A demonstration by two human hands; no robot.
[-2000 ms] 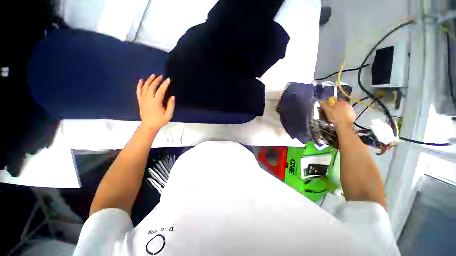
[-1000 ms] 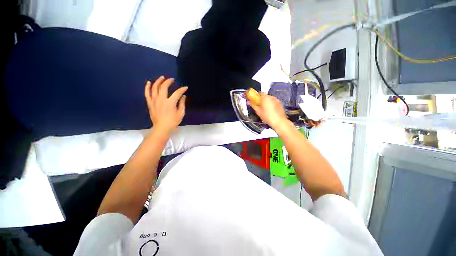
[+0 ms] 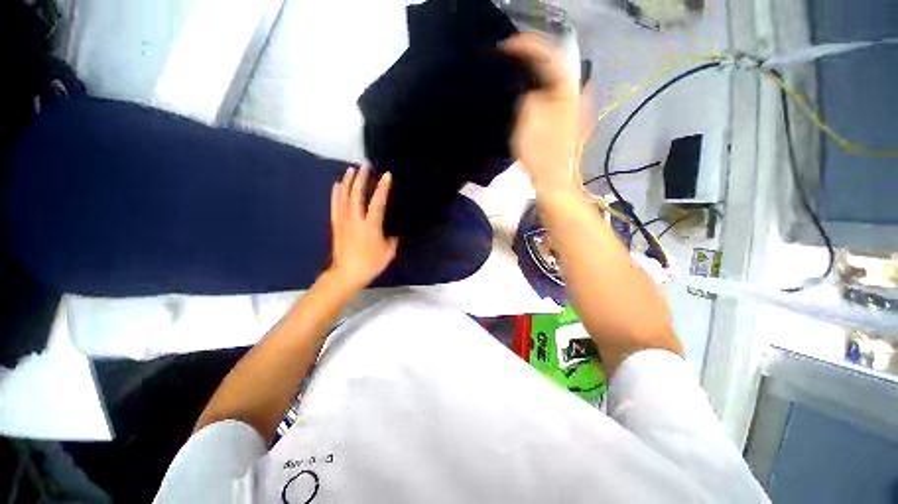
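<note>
A black garment (image 3: 433, 118) lies bunched over the right end of the navy pressing board (image 3: 187, 207), whose rounded tip shows below it. My left hand (image 3: 361, 228) rests at the garment's left edge on the board, fingers spread; whether it pinches cloth I cannot tell. My right hand (image 3: 551, 113) is blurred at the garment's right edge, fingers over the cloth; its hold is unclear. The steam iron (image 3: 540, 252) stands on the dark rest pad at the table end, partly hidden by my right forearm.
A black pile (image 3: 25, 246) lies at the far left. A green container (image 3: 568, 366) and a red item (image 3: 509, 333) are below the iron. A black cable (image 3: 615, 128) loops at the right near a wall box (image 3: 686, 167). The white table cover (image 3: 148, 325) shows below the board.
My right hand has let go of the iron, now on the pad, and moved up to the garment. The garment has been drawn off the board's rounded tip. My left hand stays on the cloth edge.
</note>
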